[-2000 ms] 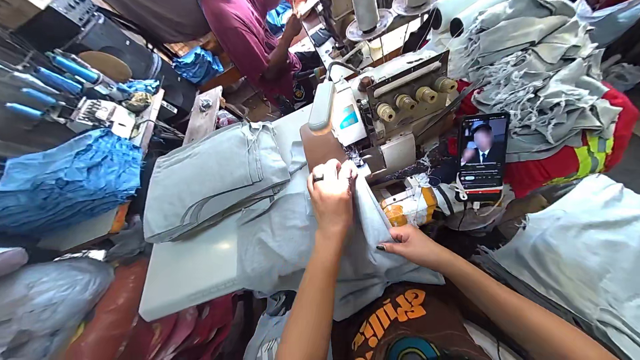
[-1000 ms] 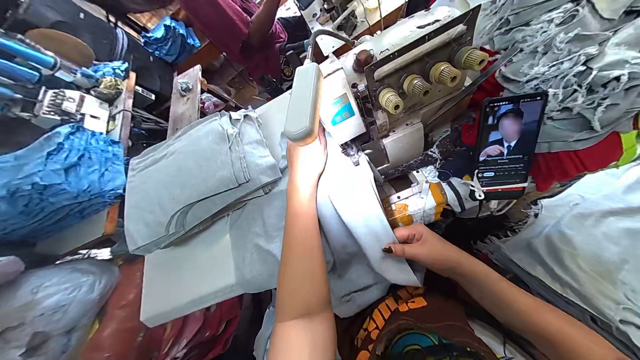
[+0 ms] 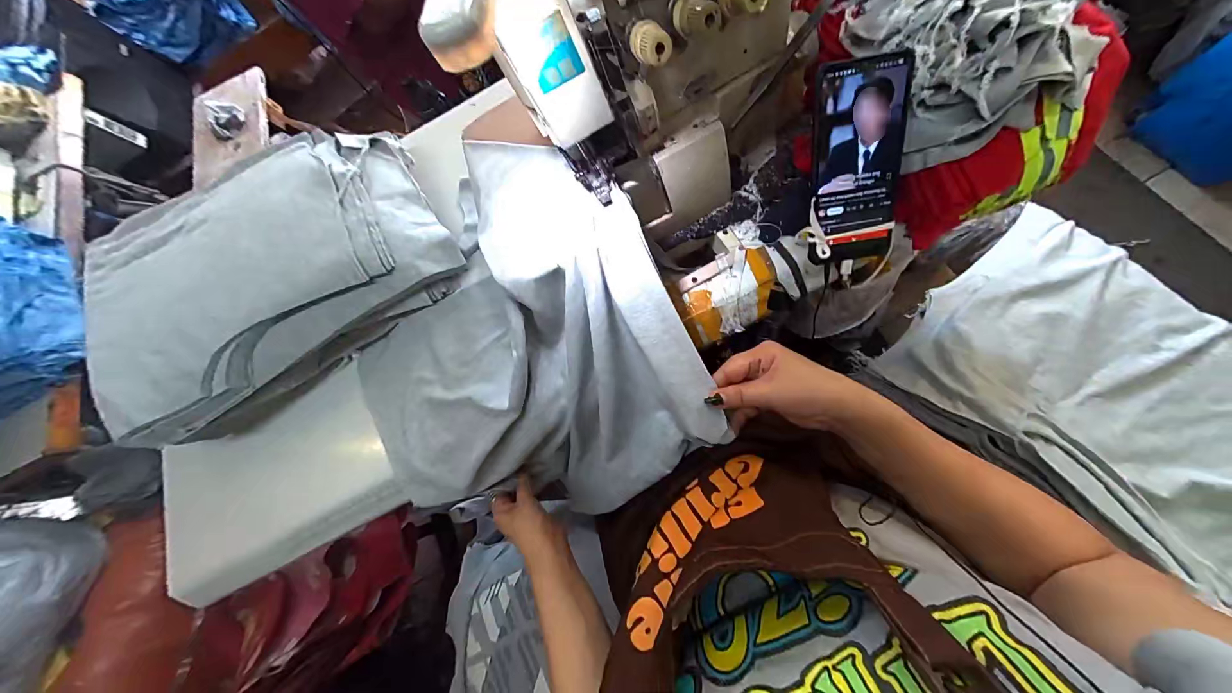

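A light grey fabric piece runs from under the presser foot of an industrial sewing machine down over the front edge of its table. At the right, my right hand pinches the lower corner of the piece between thumb and fingers. Low in the middle, my left hand grips the cloth's hanging lower edge, its fingers partly hidden by the fabric. Left of the presser foot lies a stack of cut grey fabric panels on the white table extension.
A smartphone stands upright behind a tape-wrapped part right of the machine. Grey cloth is heaped at the back right, over a red cover. More pale fabric lies on the right, blue cloth on the left.
My left hand has moved from beside the presser foot down to the lower edge of the cloth. My right hand keeps hold of the corner. The view has shifted.
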